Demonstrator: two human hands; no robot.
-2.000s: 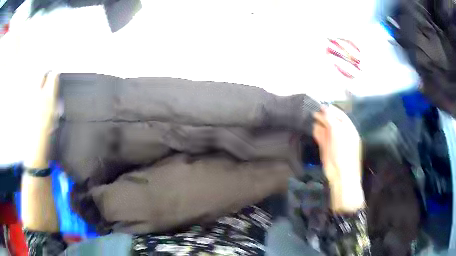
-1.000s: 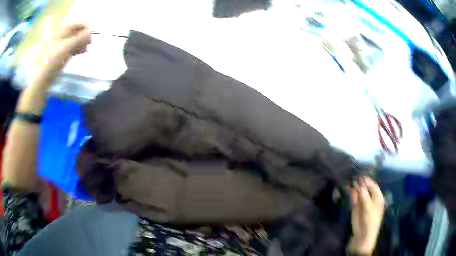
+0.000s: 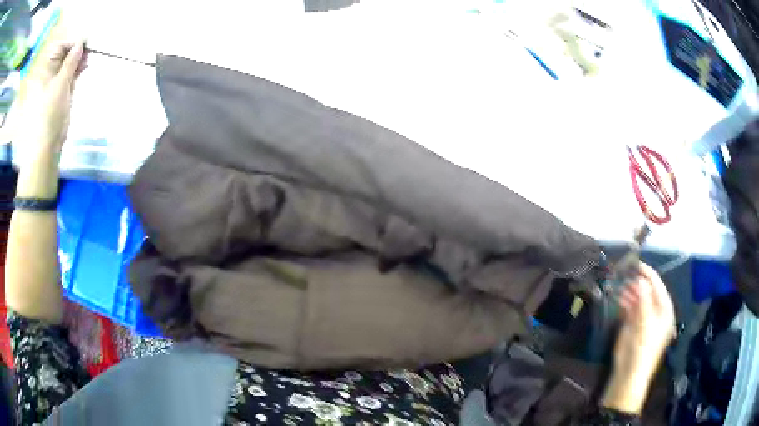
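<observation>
A large dark brown garment lies over the front of the white table and my lap. A thin dark cord runs out of its upper left corner. My left hand pinches the cord's end at the far left, a little away from the cloth. My right hand is at the garment's right end by the table's front edge. Its fingers are bent together near the cloth corner; blur hides exactly what they hold.
Red-handled scissors lie on the table at the right. A blue tool and beige scraps lie further back. A dark panel is at the upper right. A blue crate stands below the table's left side.
The garment's upper left corner and my left hand have moved left, with the cord still drawn out. My right hand has shifted right and slightly down. The scissors show higher in the picture.
</observation>
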